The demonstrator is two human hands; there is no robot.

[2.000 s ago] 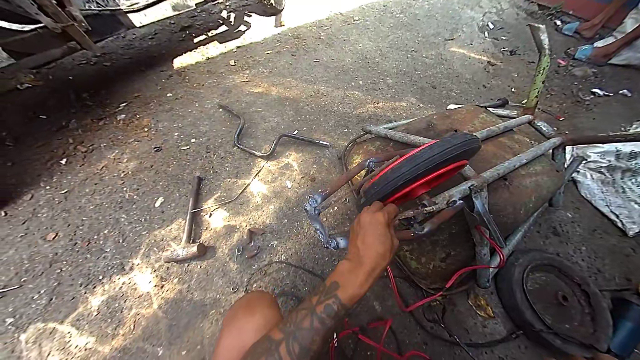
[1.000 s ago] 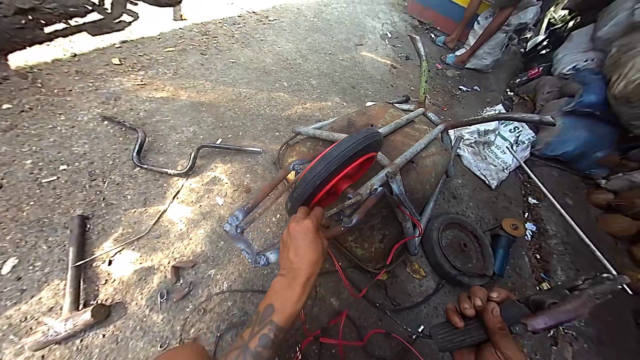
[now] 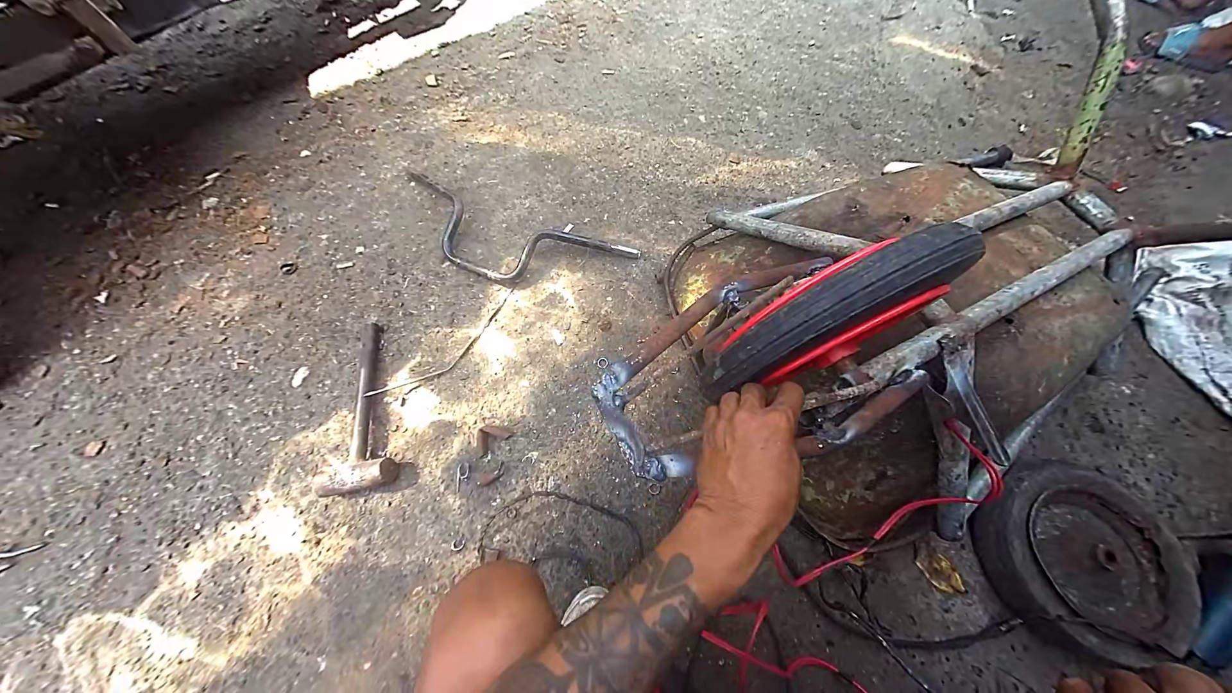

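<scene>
My left hand (image 3: 751, 448) is closed on the near lower edge of a black-tyred wheel with a red rim (image 3: 847, 308). The wheel sits tilted within a rusty metal fork with blue-grey welded corners (image 3: 621, 423). That fork joins a frame of grey metal tubes (image 3: 1001, 279), which lies over a rusty metal tank or drum (image 3: 1039, 318). Only the knuckles of my right hand (image 3: 1126, 680) show at the bottom edge, below a worn old wheel (image 3: 1097, 558); whatever it holds is hidden.
A hammer (image 3: 361, 423), a thin wire or rod (image 3: 452, 361) and a bent metal bar (image 3: 520, 255) lie left of the frame. Red cable (image 3: 895, 520) and dark cables run beneath it. A pale sack (image 3: 1189, 308) lies at right. Another person's foot (image 3: 1193, 43) shows at upper right.
A second ago my right hand held a black-handled tool in view; now only its knuckles show at the bottom edge. My left hand stays at the wheel. The view has swung left.
</scene>
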